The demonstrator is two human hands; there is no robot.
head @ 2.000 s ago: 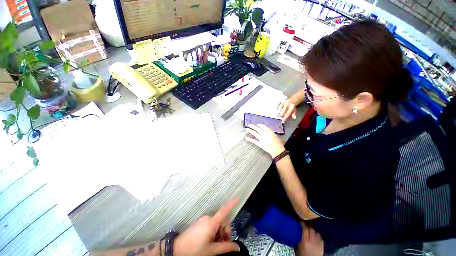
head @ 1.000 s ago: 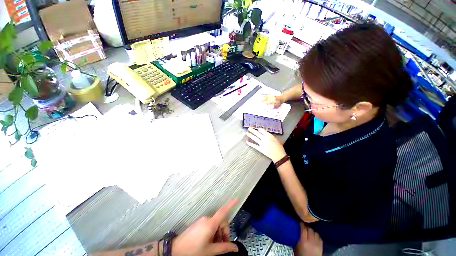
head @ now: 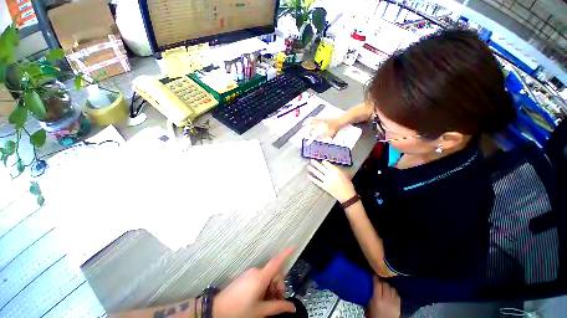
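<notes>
My left hand (head: 252, 294) is at the bottom edge, its index finger extended up and right, thumb apart, other fingers curled. It holds nothing. My right hand is not recognisable in view. The smartphone (head: 327, 152), its screen lit, lies on the desk by white paper sheets (head: 345, 138). The seated person's near hand (head: 332, 178) touches its near edge; their far hand (head: 322, 129) is just beyond it on the papers. A grey strip (head: 298, 126) and thin pens (head: 290, 110) lie on the papers.
Large overexposed papers (head: 168, 192) cover the near left desk (head: 261, 239). The seated person (head: 429, 205) is on the right. Behind are a cream telephone (head: 168, 99), keyboard (head: 261, 102), green tray (head: 227, 94) and monitor (head: 211, 22). A skin-coloured shape (head: 383, 299) at bottom is unclear.
The seated person's far hand has moved off the phone, away over the papers, then back close to its far edge. The phone's screen content has changed. My left hand is nearly still.
</notes>
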